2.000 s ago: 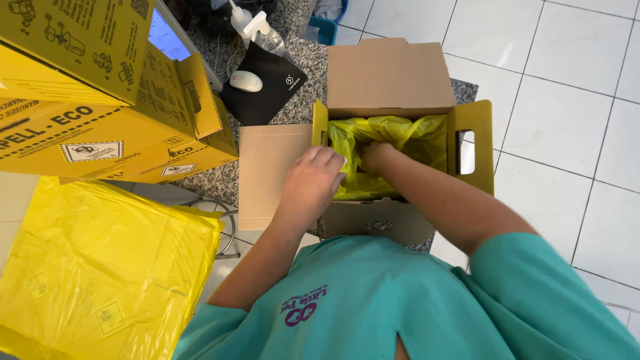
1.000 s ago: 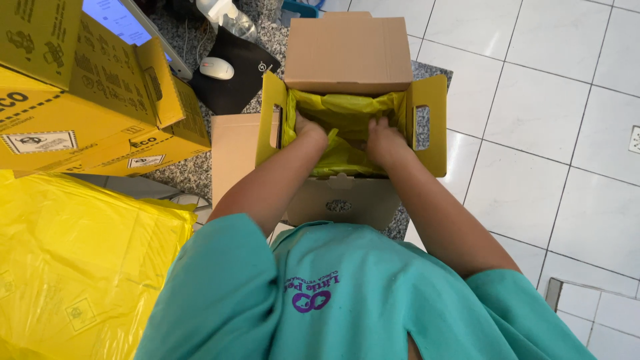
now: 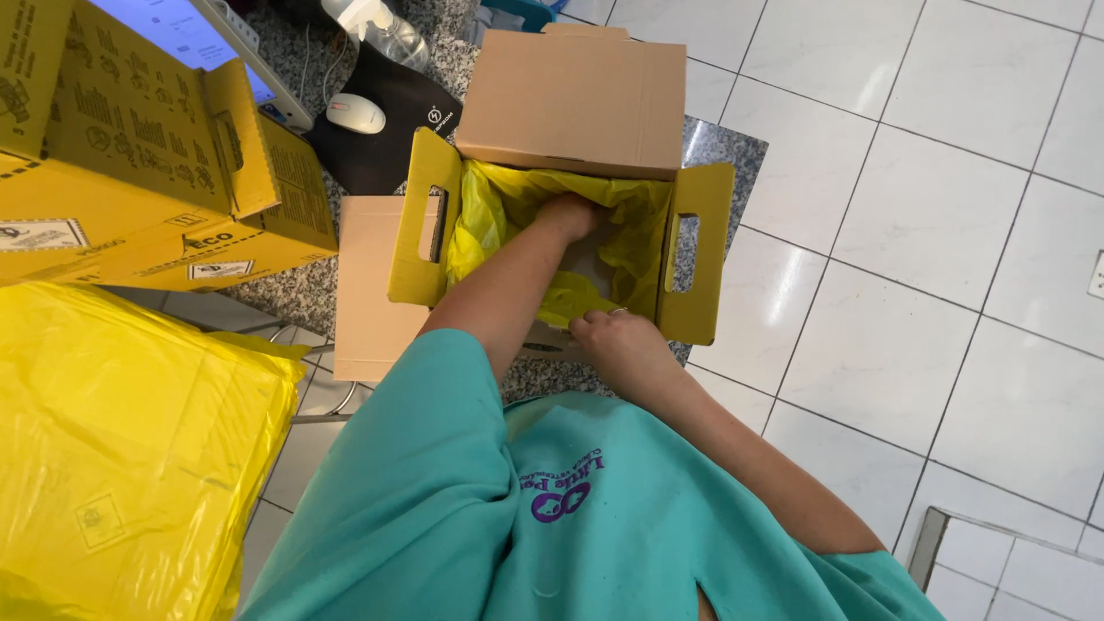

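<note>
A cardboard box (image 3: 700, 259) with yellow handled side flaps stands with its top flaps folded out. Inside it lies a yellow plastic bag (image 3: 483, 211), spread as a lining against the walls. My left hand (image 3: 571, 216) reaches down into the bag near the far wall; its fingers are hidden. At the near rim, my right hand (image 3: 623, 341) has its fingers curled on the edge of the bag, and a ring shows on one finger. A plain brown flap (image 3: 573, 99) extends from the far side of the box.
The box stands on a granite counter (image 3: 724, 159). To its left are a brown cardboard panel (image 3: 375, 285), a mouse (image 3: 355, 113) on a black mouse pad (image 3: 371, 164), a spray bottle (image 3: 401, 43), a screen, yellow printed boxes (image 3: 155, 216) and a stack wrapped in yellow plastic (image 3: 129, 431).
My left hand has moved from the left part of the box deeper toward the far wall. My right hand has come out from inside to the near rim.
</note>
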